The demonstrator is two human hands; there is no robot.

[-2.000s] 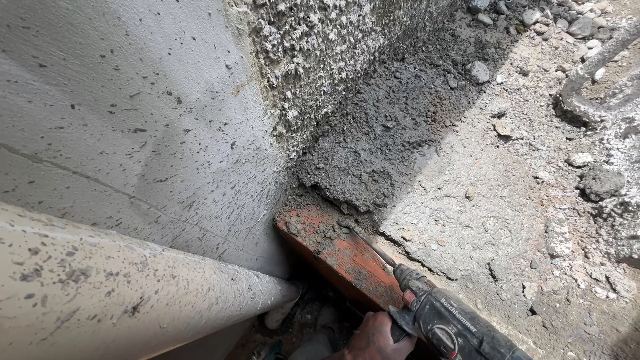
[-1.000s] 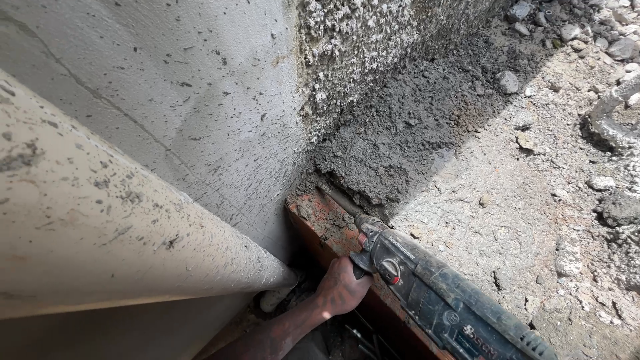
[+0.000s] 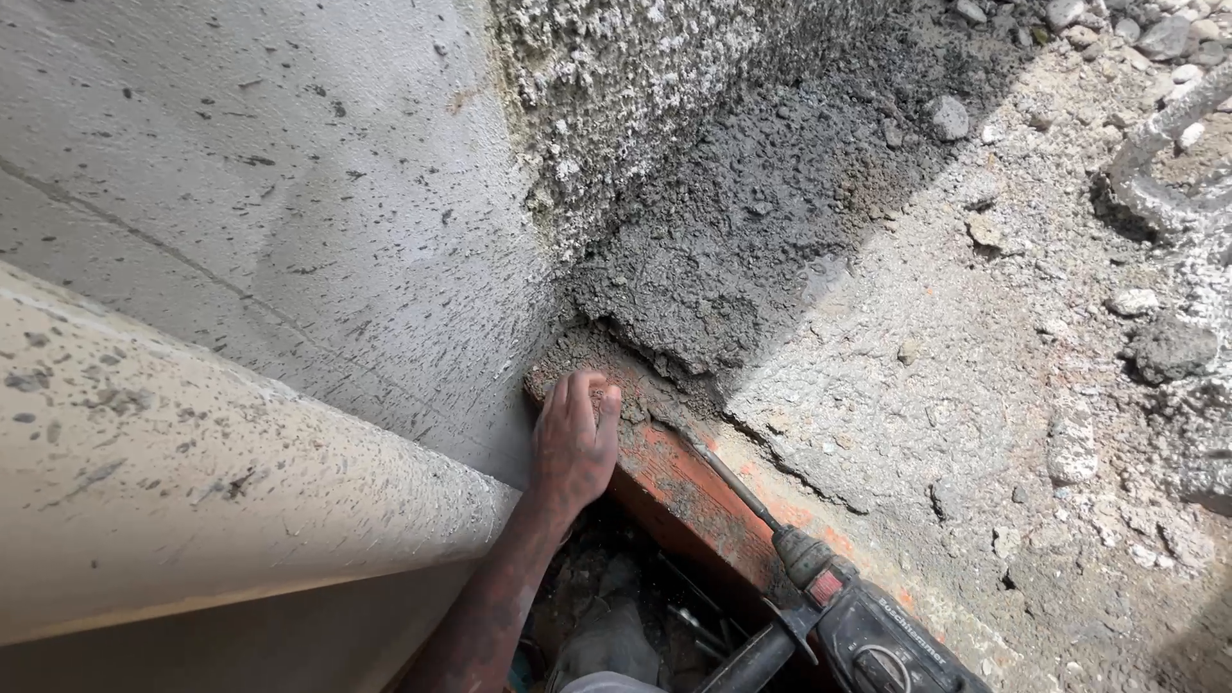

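Observation:
My left hand rests with bent fingers on the mortar-smeared end of a reddish wooden board, beside the wall corner; whether it grips anything there is unclear. To its right lies a rotary hammer, its chisel bit pointing up-left, the tip in crumbs on the board's top. The side handle of the hammer has no hand on it in view. Wet grey mortar lies behind the board along the rough wall base. My right hand is out of view.
A thick, splattered cream pipe crosses the lower left, against a smooth grey wall. Rough concrete spreads to the right, with stones and a mortar-crusted curved bar. Below the board is a dark gap with rods and a shoe.
My left hand has let go of the hammer's side handle and moved to the board's end. The hammer has drawn back from the mortar by the corner, toward the lower right.

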